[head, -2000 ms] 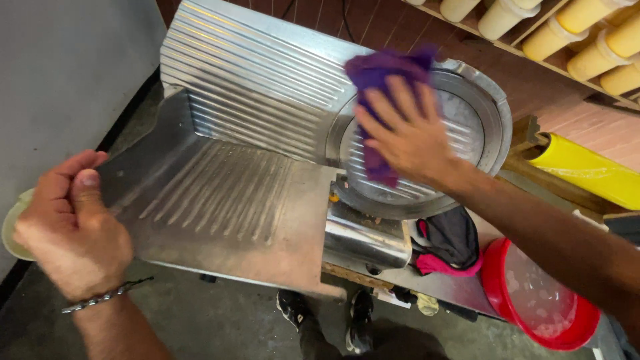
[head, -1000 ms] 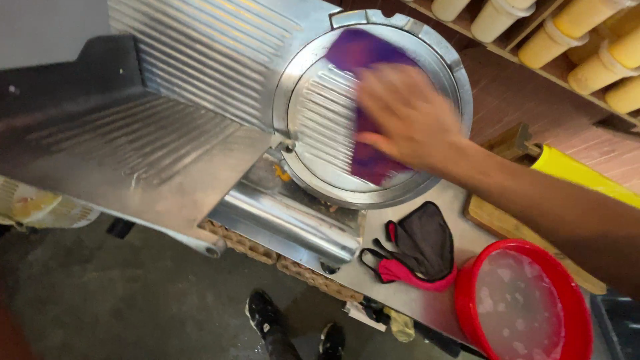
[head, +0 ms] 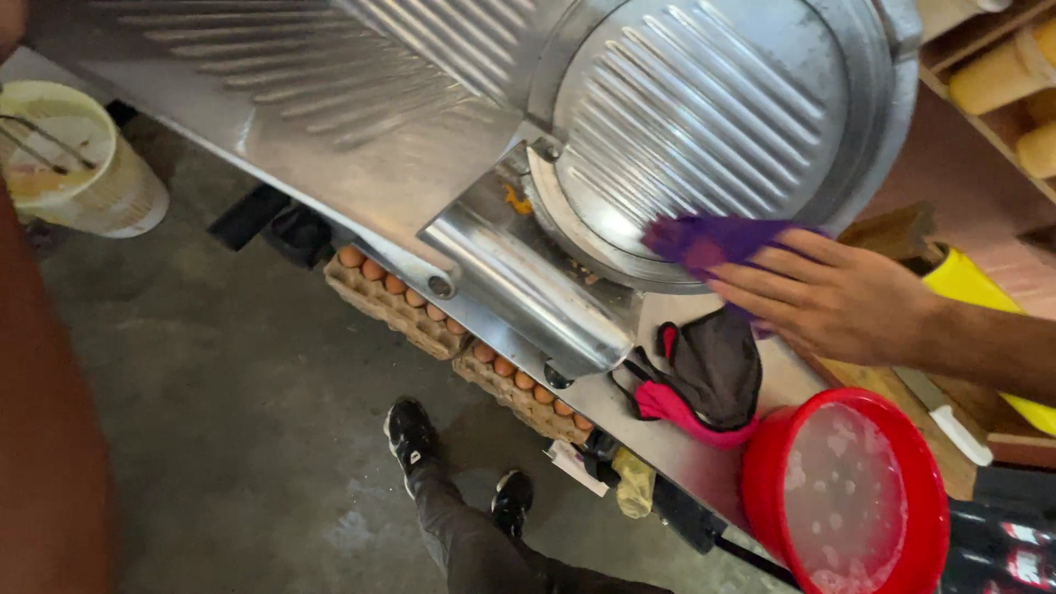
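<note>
My right hand (head: pixel 833 289) presses a purple cloth (head: pixel 718 243) against the lower right rim of the round blade cover on a metal slicing machine (head: pixel 693 115). The cover is ribbed and shiny. To its left lies the slicer's ribbed carriage tray (head: pixel 346 107), and below the blade area runs a steel cylinder-shaped housing (head: pixel 528 289). Bits of orange food residue (head: pixel 518 200) stick beside the blade ring. Of my left side, the forearm shows at the left edge, and a small blurred part at the top left corner may be my left hand; its fingers cannot be made out.
A red tub of soapy water (head: pixel 763 487) stands near a black and pink fabric item (head: pixel 709 371). A white-handled knife (head: pixel 957 433) lies on a wooden board. Egg cartons (head: pixel 396 309) sit under the counter edge; a whitish bucket (head: pixel 132 190) is at left. Tubs (head: pixel 998 78) line a shelf.
My right hand has moved with the purple cloth from the middle of the round cover down to its lower rim. My left hand has left its earlier place beside the tray. The view has moved closer.
</note>
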